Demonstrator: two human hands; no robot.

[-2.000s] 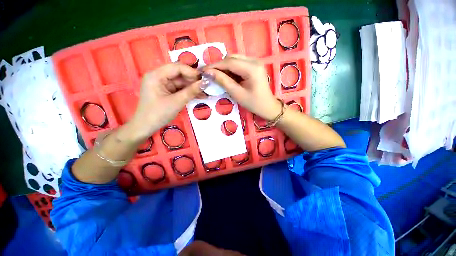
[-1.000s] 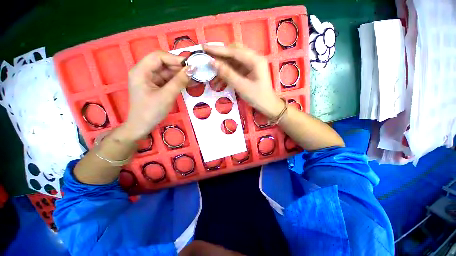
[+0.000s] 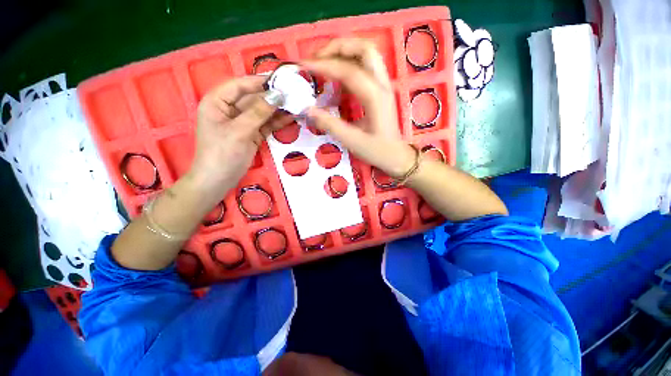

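Observation:
My left hand (image 3: 237, 126) grips a round white disc (image 3: 292, 89) between thumb and fingers over the upper middle of the red tray. A dark, shiny rim shows along the disc's edge, like a ring. My right hand (image 3: 356, 103) is at the disc's right side, blurred, fingers curved apart; whether it touches the disc is unclear. Below both hands a white die-cut sheet (image 3: 329, 214) with round holes lies on the red foam tray (image 3: 118, 110). Thin metal rings (image 3: 255, 201) sit in several tray pockets.
A heap of holed white sheets (image 3: 66, 161) lies left of the tray. Small overlapping white discs (image 3: 474, 62) lie at its upper right. White strips (image 3: 576, 103) and a large whitish sheet pile (image 3: 640, 110) are at the right. Part of another red tray (image 3: 65, 302) shows at lower left.
The disc came into full view from between my fingertips and moved slightly up and left. My right hand has opened from its pinch on the disc's right side.

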